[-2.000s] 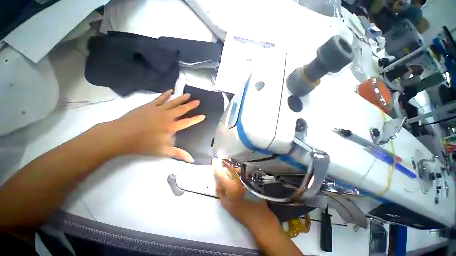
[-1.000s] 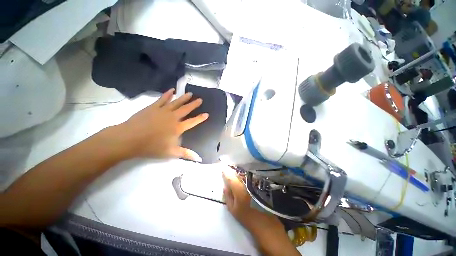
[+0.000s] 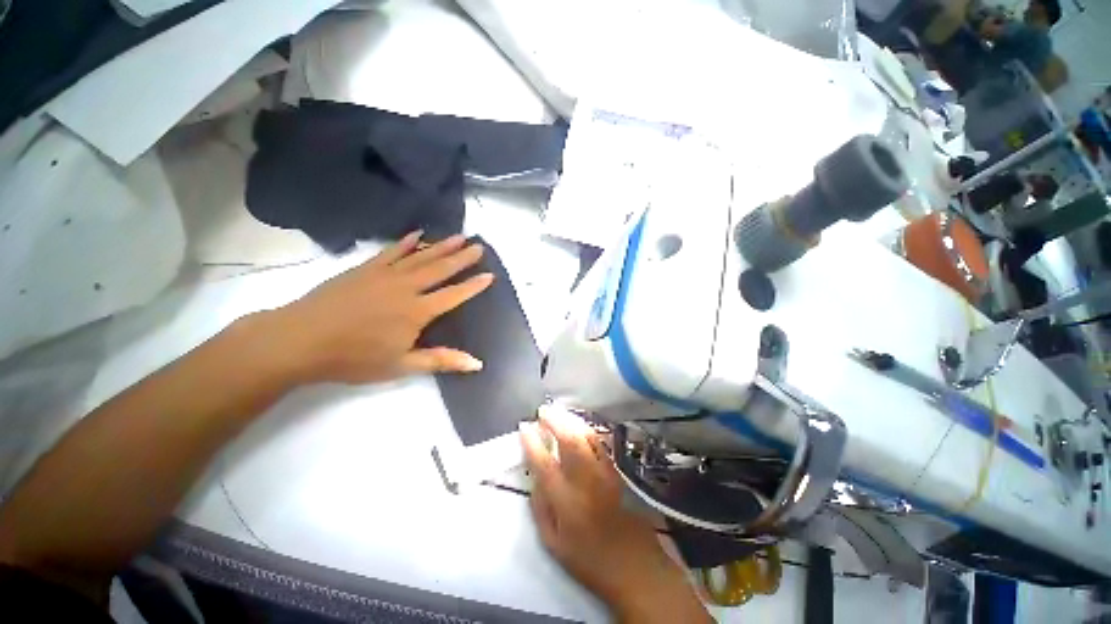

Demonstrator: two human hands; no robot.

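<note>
A small dark cut piece lies on the white table, tilted, its right edge by the needle area of the sewing machine. My left hand lies flat on its left part with fingers spread. My right hand is at the front of the needle area, fingertips close to the dark piece's lower right corner; whether they hold it is unclear. The needle and presser foot are hidden by the machine head and glare.
Folded dark pieces lie behind my left hand. Pale patterns are at left. A written sheet lies behind the machine. Yellow-handled scissors and a black-handled tool are beneath the arm. A person is in the far background.
The dark piece has turned, its lower end swinging forward over the table's metal plate. My left hand has stayed on it and shifted slightly left. My right hand has shifted slightly, its fingers now more spread.
</note>
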